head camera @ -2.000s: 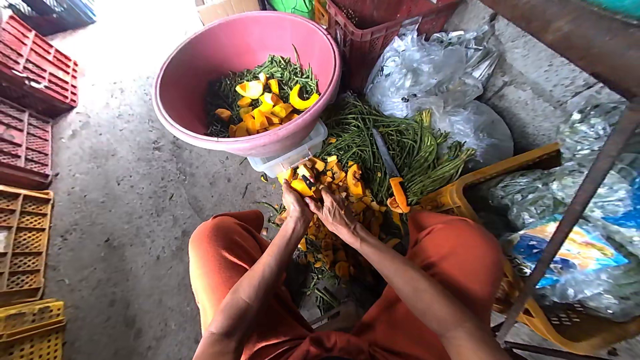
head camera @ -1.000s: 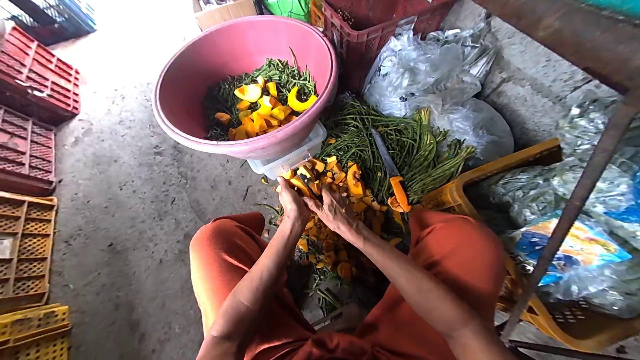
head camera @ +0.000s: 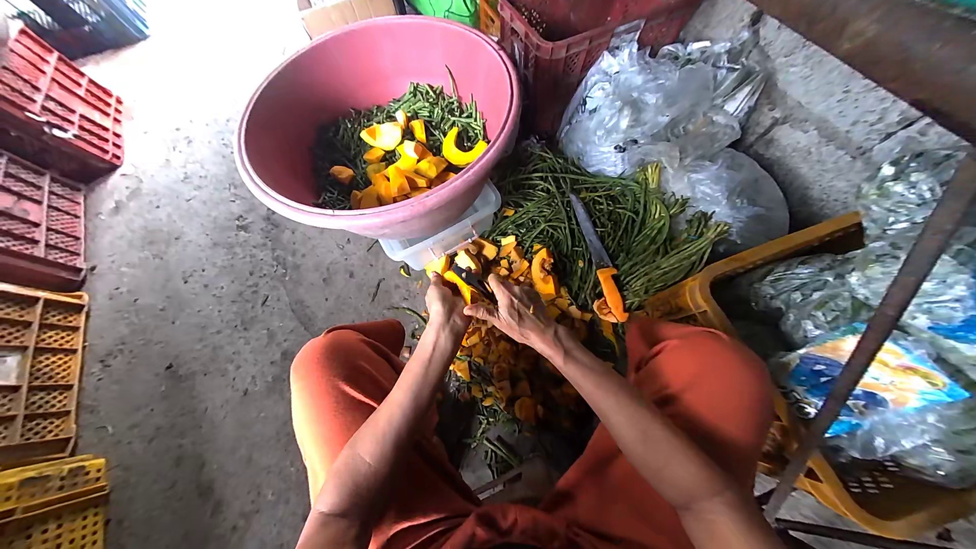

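Observation:
Between my knees, my left hand [head camera: 447, 305] is closed on a piece of orange pumpkin [head camera: 460, 285]. My right hand [head camera: 518, 309] is beside it, closed on a small dark tool, perhaps a peeler, against that piece. Cut pumpkin pieces [head camera: 503, 366] lie heaped below and around both hands. A knife with an orange handle [head camera: 610, 290] rests on a pile of long green beans [head camera: 633, 221] to the right. Ahead, a pink plastic tub [head camera: 305, 175] holds cut beans and pumpkin chunks [head camera: 404, 171]; a clear plastic container [head camera: 450, 232] sits by its near side.
Red crates [head camera: 61, 99] and yellow crates [head camera: 42, 366] line the left side. A red crate [head camera: 541, 69] and clear plastic bags [head camera: 648, 99] stand behind the beans. On the right, a yellow crate [head camera: 709, 293] holds plastic bags, with a metal bar [head camera: 877, 335] slanting across it.
My hands have shifted slightly over the pumpkin heap, and the piece between them is turned differently. The knife and the tub have stayed in place.

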